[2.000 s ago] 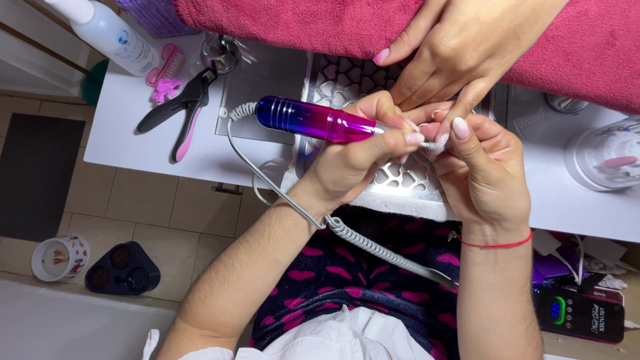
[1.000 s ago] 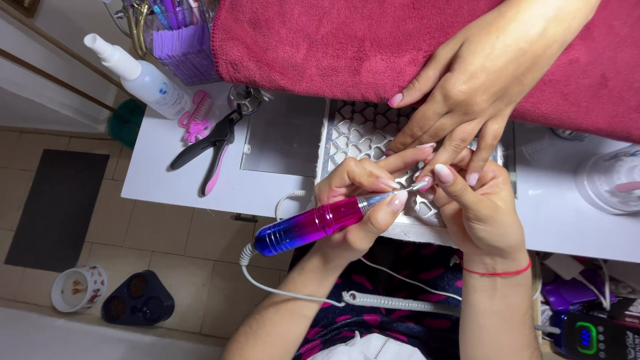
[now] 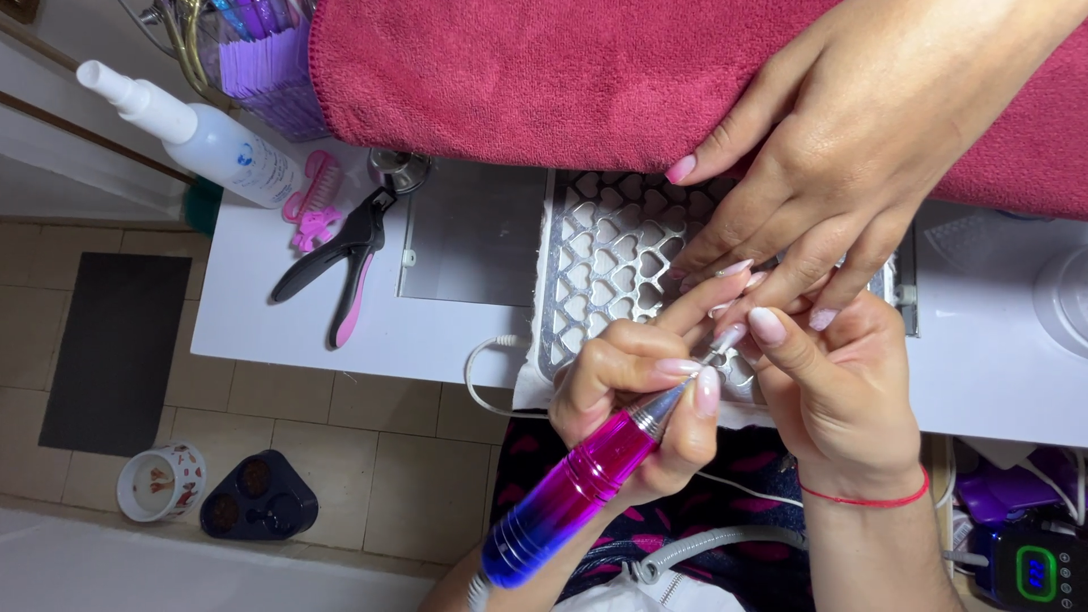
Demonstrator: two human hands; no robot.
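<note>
My left hand (image 3: 637, 391) grips a pink-to-blue electric nail drill (image 3: 578, 493) like a pen. The drill's metal tip points up and right, at a fingernail (image 3: 729, 338) of another person's hand (image 3: 858, 144). My right hand (image 3: 837, 374), with a red string bracelet (image 3: 867, 501) on the wrist, holds that person's finger between thumb and fingers. Whether the bit touches the nail cannot be told. Both hands are over a metal dust-collector grille with heart-shaped holes (image 3: 586, 293). The other person's hand rests palm down, its wrist over a red towel (image 3: 510, 85).
On the white table (image 3: 442, 331) lie a black-and-pink nail tip cutter (image 3: 344, 263), a pink nail brush (image 3: 319, 191) and a white spray bottle (image 3: 212, 140). A clear round container (image 3: 1062, 297) stands at the right. The drill's control unit (image 3: 1033, 565) sits lower right, its cord hanging across my lap.
The drill has swung from nearly level two seconds ago to a steep slant, its rear end now low. My right hand still holds the finger. The view has shifted and come closer.
</note>
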